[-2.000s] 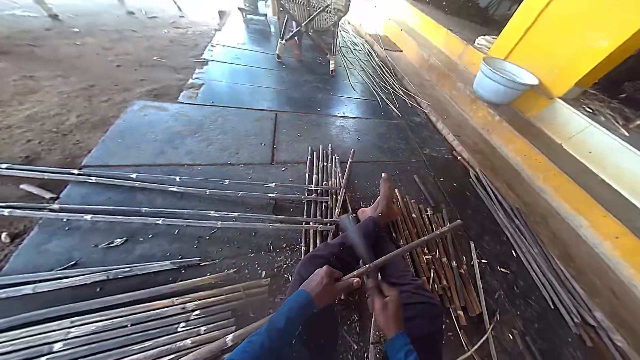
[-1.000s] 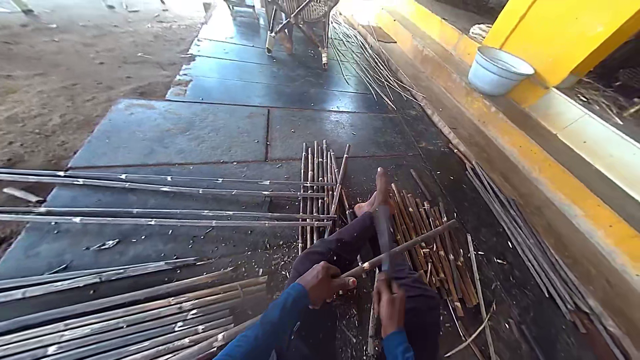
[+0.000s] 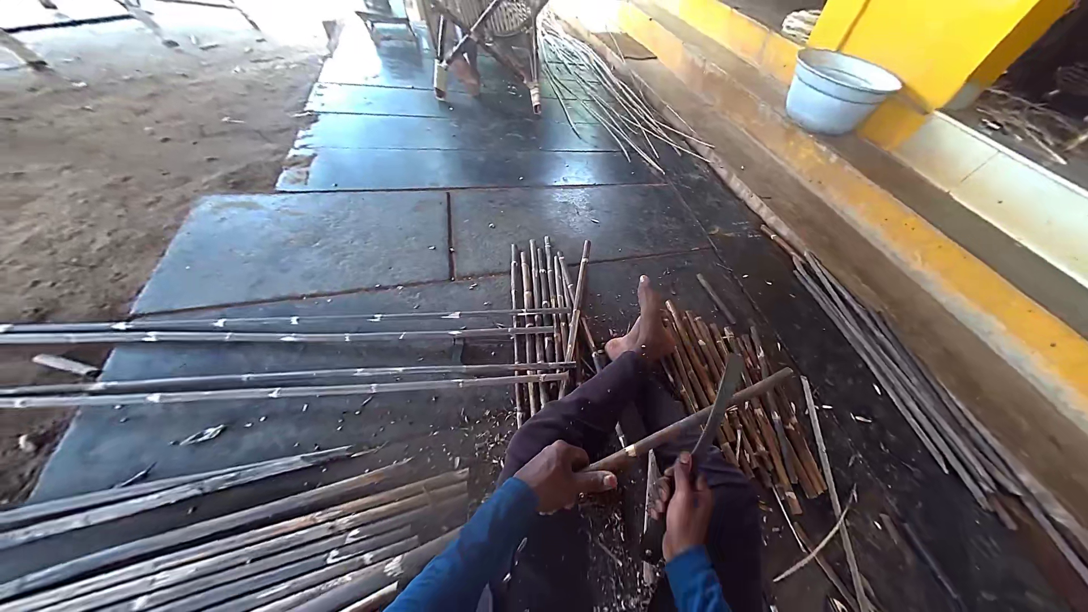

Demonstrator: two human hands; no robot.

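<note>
My left hand (image 3: 561,478) is closed around the near end of a bamboo pole piece (image 3: 680,427), which slants up to the right across my legs. In my right hand (image 3: 682,510) is a long-bladed knife (image 3: 719,404), its blade pointing up and crossing the pole piece. Its handle is mostly hidden by my fingers. Beyond the hands lies a pile of short cut bamboo pieces (image 3: 769,425), to the right of my bare foot (image 3: 644,327). A row of bamboo lengths (image 3: 544,289) lies left of the foot, and long thin poles (image 3: 297,337) rest with their ends across it.
Thick bamboo poles (image 3: 255,544) lie at the lower left. More poles (image 3: 901,382) lie along the step (image 3: 935,280) at right. A plastic tub (image 3: 837,93) stands on the ledge. Thin sticks (image 3: 612,93) and a cane seat frame (image 3: 489,42), with a person's foot (image 3: 465,75), are farther off.
The knife blade, blurred and pointing up to the left two seconds ago, now leans up to the right across the pole piece. My left hand keeps its hold on the bamboo.
</note>
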